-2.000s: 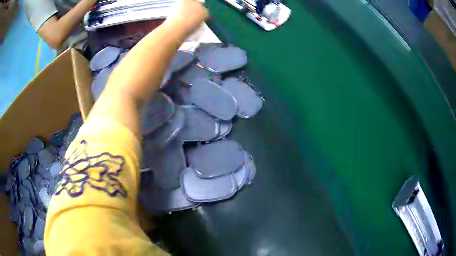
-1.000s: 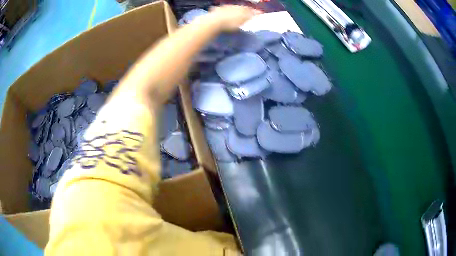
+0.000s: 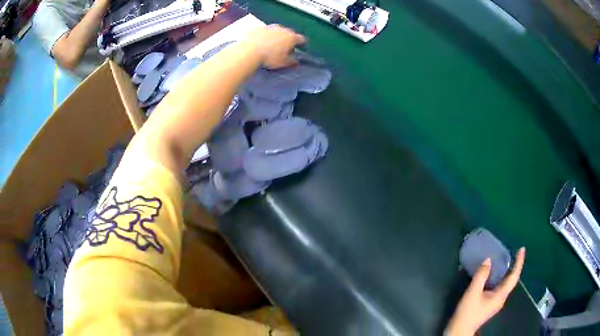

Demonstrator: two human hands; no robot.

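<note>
Grey oval end caps [image 3: 279, 157] lie in an overlapping pile on the dark worktop. My left hand [image 3: 281, 47] is at the far edge of the pile, fingers bent over the caps; blur hides whether it grips one. My right hand [image 3: 487, 295] is at the lower right with thumb and fingers around a single end cap [image 3: 483, 252], at the border of worktop and green belt. A white appliance body [image 3: 577, 223] lies on the belt at the right edge, its open end towards me.
An open cardboard box [image 3: 72, 141] full of caps stands at left. Another body with a motor end [image 3: 358, 18] lies on the belt at the top. A person's arm [image 3: 79, 39] is beside a white body [image 3: 154, 25] at upper left. A white sheet [image 3: 227, 33] lies beyond the pile.
My right hand has come into view at a cap. My left hand is now over the pile's far right part, and caps there have shifted. The view has swung back from the box.
</note>
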